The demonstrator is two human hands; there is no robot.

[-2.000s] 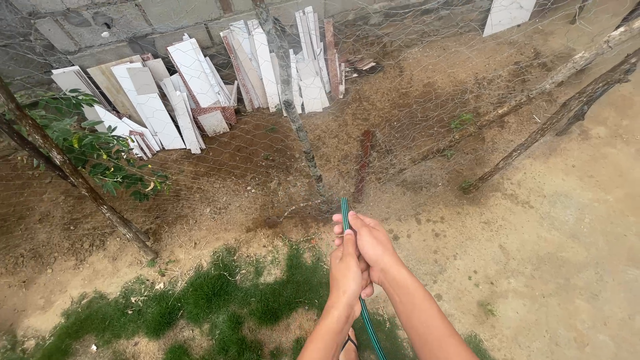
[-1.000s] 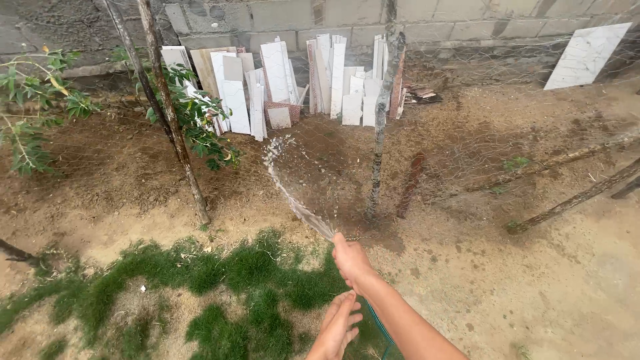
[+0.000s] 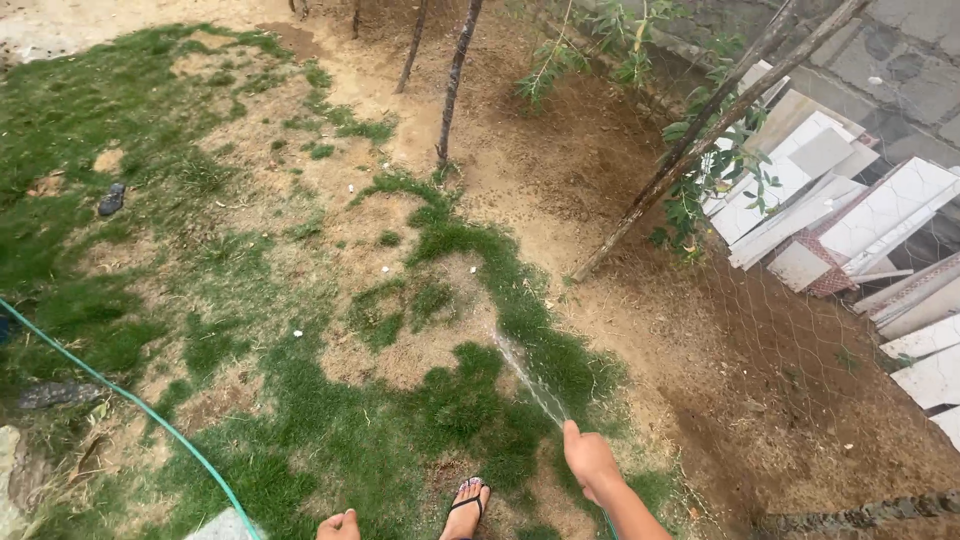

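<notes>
In the head view my right hand (image 3: pixel 591 459) is closed around the end of a green garden hose, its thumb at the mouth. A stream of water (image 3: pixel 531 379) leaves it toward the upper left and falls on patchy grass (image 3: pixel 461 386) and bare soil. The hose's mouth is hidden by my fingers; a bit of hose shows below my wrist. My left hand (image 3: pixel 339 526) is at the bottom edge, only partly in view, away from the hose; its hold cannot be made out. A foot in a flip-flop (image 3: pixel 466 508) stands between the hands.
A length of green hose (image 3: pixel 142 405) curves across the lower left, by a pale slab (image 3: pixel 223 526). Wooden posts (image 3: pixel 675 161) with wire mesh (image 3: pixel 787 330) run along the right. Behind them, tile pieces (image 3: pixel 806 176) lean on a block wall (image 3: pixel 900 67). A dark object (image 3: pixel 112 199) lies on the grass.
The view has swung left over the grass. Both hands were together on the hose at first, with no water seen; they have parted, and water sprays from the right hand.
</notes>
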